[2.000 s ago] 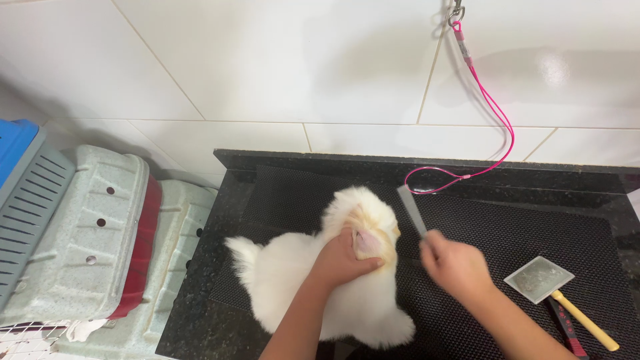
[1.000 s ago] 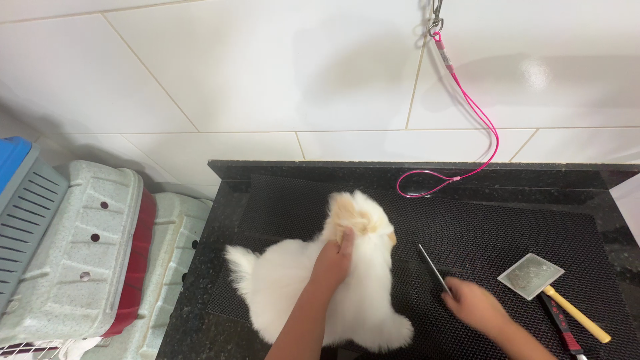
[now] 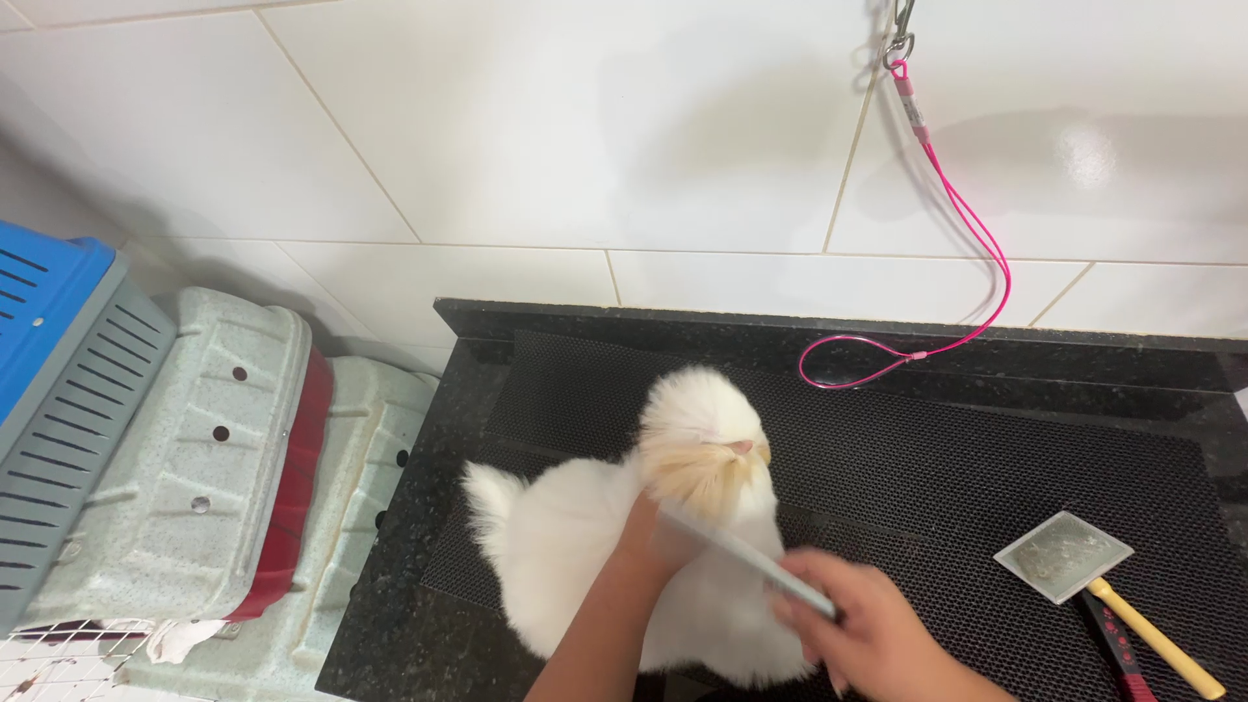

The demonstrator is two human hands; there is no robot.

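Note:
A fluffy white dog [image 3: 575, 526] with cream-tinted ears is on a black textured mat [image 3: 936, 458], its tail to the left. My left hand [image 3: 668, 536] is at the dog's neck, just below the cream ear fur; its fingers are mostly hidden by fur and by the comb. In my right hand [image 3: 834, 600] is a metal grooming comb [image 3: 746, 556], slightly blurred, its far end over my left hand and near the ear fur.
A slicker brush [image 3: 1063, 556] with a yellow handle lies at right across a dark red-and-black handle [image 3: 1116, 648]. A pink grooming loop [image 3: 999, 263] hangs at the tiled wall. Stacked pet carriers [image 3: 214, 458] stand left of the black stone table [image 3: 400, 556].
My right hand has moved left with the comb, from beside the dog to over its neck. My left hand is lower than one second ago, and the dog's head has turned.

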